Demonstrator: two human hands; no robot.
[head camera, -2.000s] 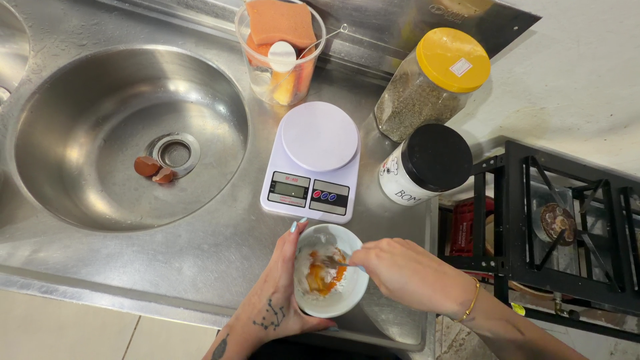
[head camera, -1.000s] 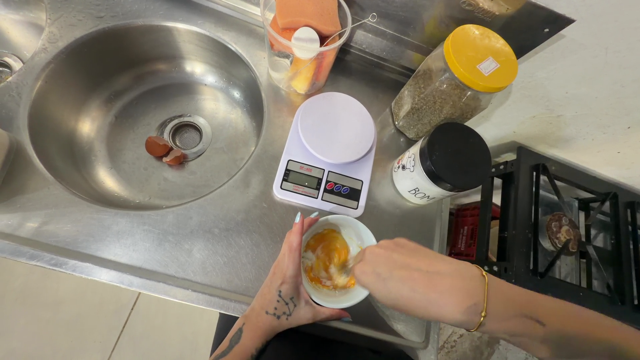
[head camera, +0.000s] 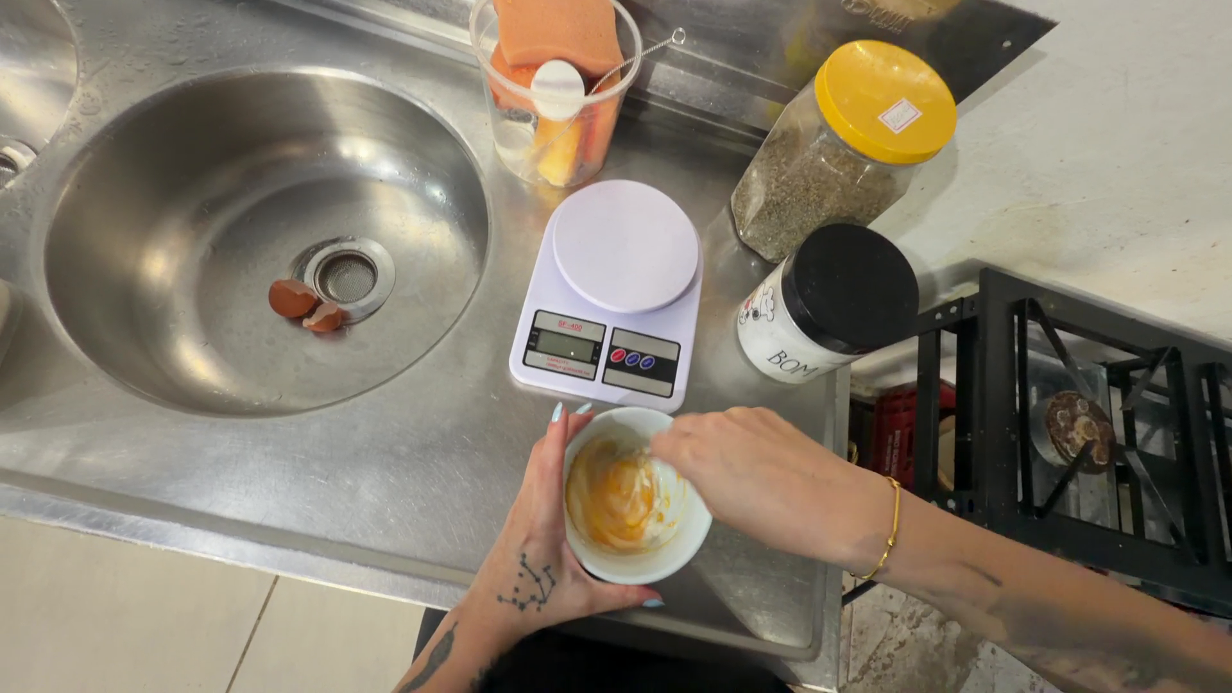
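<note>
A small white bowl (head camera: 685, 539) holds a blend of orange yolk and a whitish substance. My left hand (head camera: 544, 549) is wrapped around the bowl's left side and underside, with the thumb near its bottom edge. My right hand (head camera: 760, 472) is closed over the bowl's right rim around a utensil that is mostly hidden and blurred, so its kind cannot be told. Just beyond the bowl stands a white digital kitchen scale (head camera: 626, 250) with nothing on its round platform.
Cracked eggshells (head camera: 306, 303) lie by the drain in the steel sink (head camera: 250, 212). Behind the scale stands a clear container (head camera: 500, 125) with sponges and a brush. A yellow-lidded jar (head camera: 818, 183), a black-lidded canister (head camera: 780, 322) and a gas stove (head camera: 972, 385) are at right.
Separate yolk and white matter in the bowl have become a more blended, swirled mixture. My right hand has shifted about the bowl's right rim, while my left hand has kept its hold.
</note>
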